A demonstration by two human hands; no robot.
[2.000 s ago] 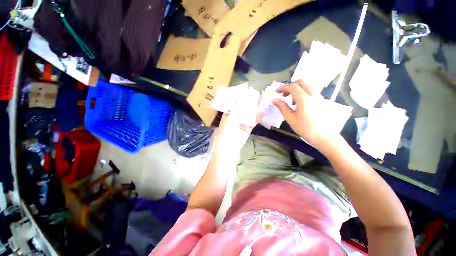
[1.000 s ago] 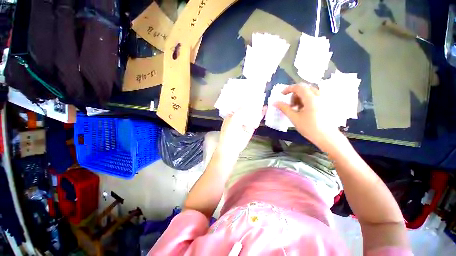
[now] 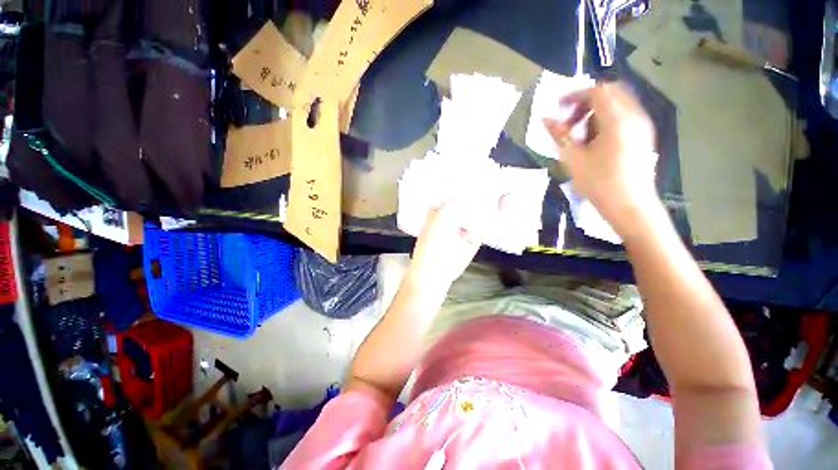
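My left hand [image 3: 452, 225] holds a fanned bunch of small white labels [image 3: 522, 207] near the table's front edge; glare hides its fingers. My right hand [image 3: 602, 138], blurred, is over an upper white pile [image 3: 549, 87], with what looks like a white label at its fingertips. Another white pile [image 3: 478, 110] lies just beyond my left hand. A further white pile [image 3: 593, 216] is partly hidden under my right hand and forearm. Print on the labels cannot be read.
Tan card templates [image 3: 317, 174] with handwriting lie crossed at left, beside dark maroon garments [image 3: 165, 119]. A silver bulldog clip [image 3: 608, 23] is at the top. Flat tan shapes [image 3: 717, 165] lie at right. A blue crate [image 3: 207, 285] and black bag [image 3: 338, 283] are on the floor.
My right hand has moved from beside the left hand up and right to the upper pile. My left hand still holds its labels, now spread wider to the right.
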